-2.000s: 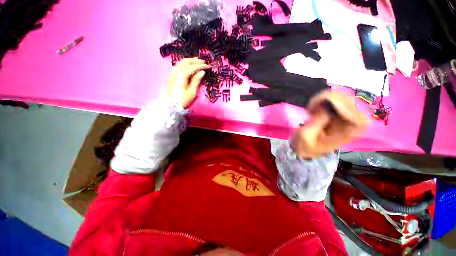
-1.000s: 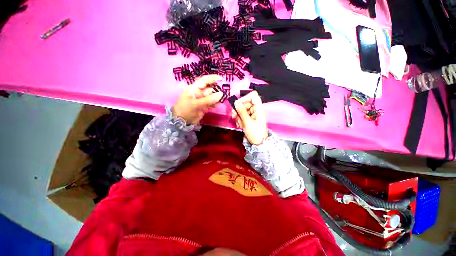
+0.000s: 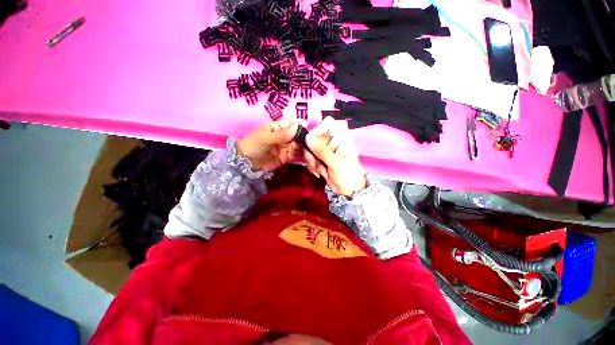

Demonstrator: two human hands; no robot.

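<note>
My left hand [image 3: 268,145] and my right hand [image 3: 335,153] are close together over the table's front edge. Between their fingertips is a black buckle [image 3: 301,133] with a short black webbing strap [image 3: 315,156] at it. My left fingers hold the buckle and my right fingers hold the strap; how far the strap is through the buckle is hidden. A loose heap of black buckles [image 3: 286,44] lies just beyond my hands. A stack of black webbing strips [image 3: 388,94] lies to its right.
Pink table [image 3: 121,74]. A slim tool [image 3: 65,32] lies at left, another [image 3: 472,138] at right beside colourful keys [image 3: 504,140]. A phone [image 3: 500,50] lies on white cloth [image 3: 445,67]. Long webbing [image 3: 565,151] hangs at right. Below are a cardboard box [image 3: 91,215] and red machine [image 3: 472,269].
My right hand came from the right to my left hand. My left hand left the heap with a buckle. Buckle and strap, apart one second ago, are now together. The view has shifted slightly.
</note>
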